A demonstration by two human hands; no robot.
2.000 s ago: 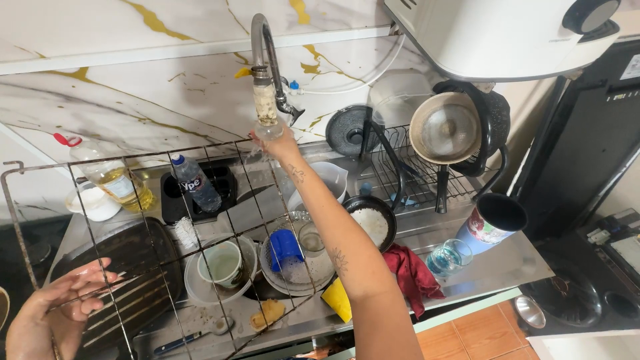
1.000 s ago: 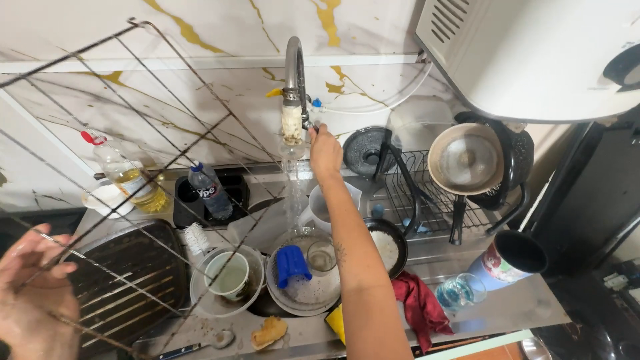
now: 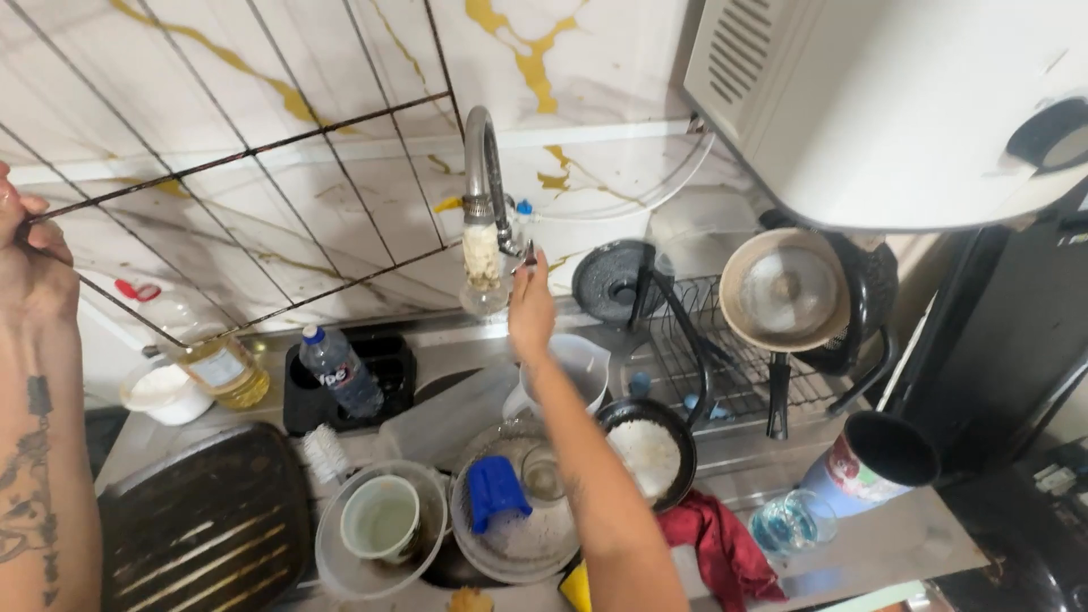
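Observation:
My left hand, at the left edge, grips the corner of a wire grill rack that is raised in front of the marbled wall. Rust or dark residue coats its bars. My right hand has its fingers on the small handle of the faucet, beside the clear filter on its spout. No stream of water shows below the filter. Under my right arm stand a white plastic jug and stacked dishes with a blue plastic piece on top.
A ridged grill pan, an oil bottle, a detergent bottle and a bowl holding a cup are at left. At right are a dish rack with pans, a red cloth, a glass and a tall cup. A white appliance overhangs.
My left hand has raised the rack and turned it toward the wall. My right hand has moved from the filter to the faucet handle. The water stream seen one second ago no longer shows.

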